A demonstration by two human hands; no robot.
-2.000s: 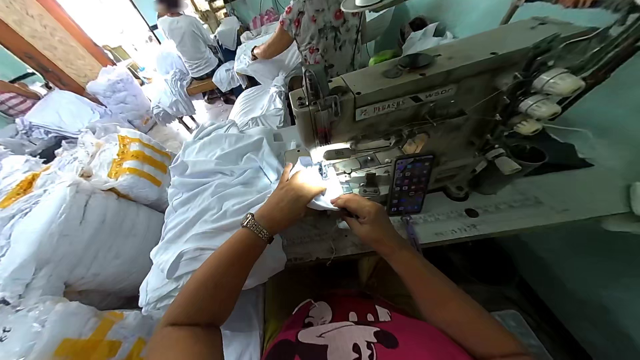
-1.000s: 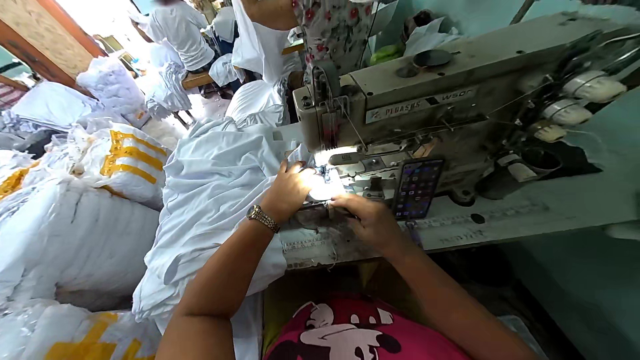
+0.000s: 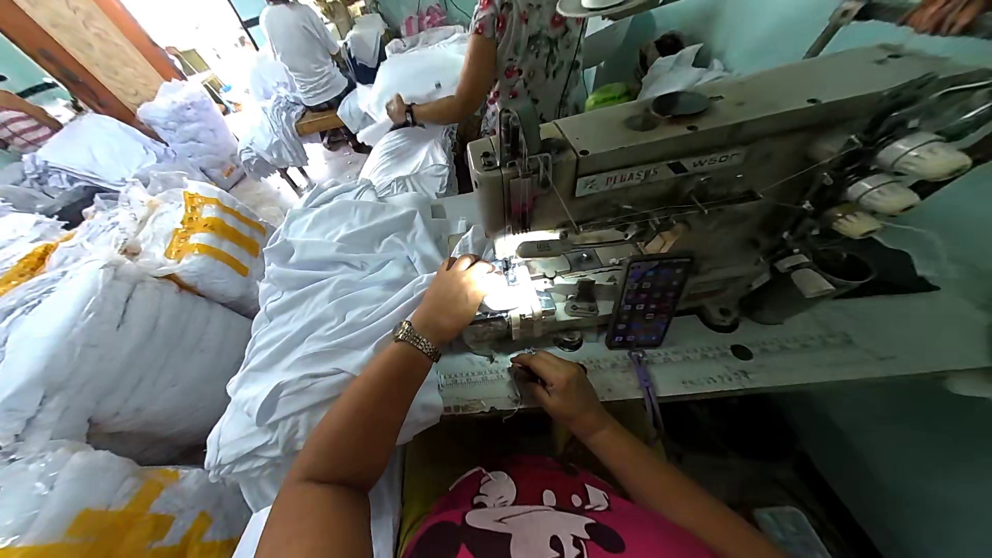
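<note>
My left hand (image 3: 457, 298), with a metal-band watch on its wrist, rests on white fabric (image 3: 501, 291) beneath the lit needle area of a Pegasus industrial sewing machine (image 3: 651, 170). The fingertips are washed out by the lamp. Near the table's front edge, my right hand (image 3: 559, 387) has its fingers closed around a small dark object (image 3: 525, 376), too unclear to name; a thin thread hangs below it. A heap of white garments (image 3: 349, 287) lies left of the machine. A smartphone (image 3: 649, 302) stands upright against the machine, right of the needle area.
White bundles with yellow tape (image 3: 213, 236) are piled at the left. Thread cones (image 3: 922, 155) sit at the machine's right end, above a dark cup (image 3: 837, 267). Behind the machine a person in a floral top (image 3: 535, 62) handles white cloth; another person in white (image 3: 302, 54) sits farther back.
My right hand has moved from the cloth at the needle area down toward the table's front edge. My left hand remains by the needle. The co-worker's raised white cloth is lower now.
</note>
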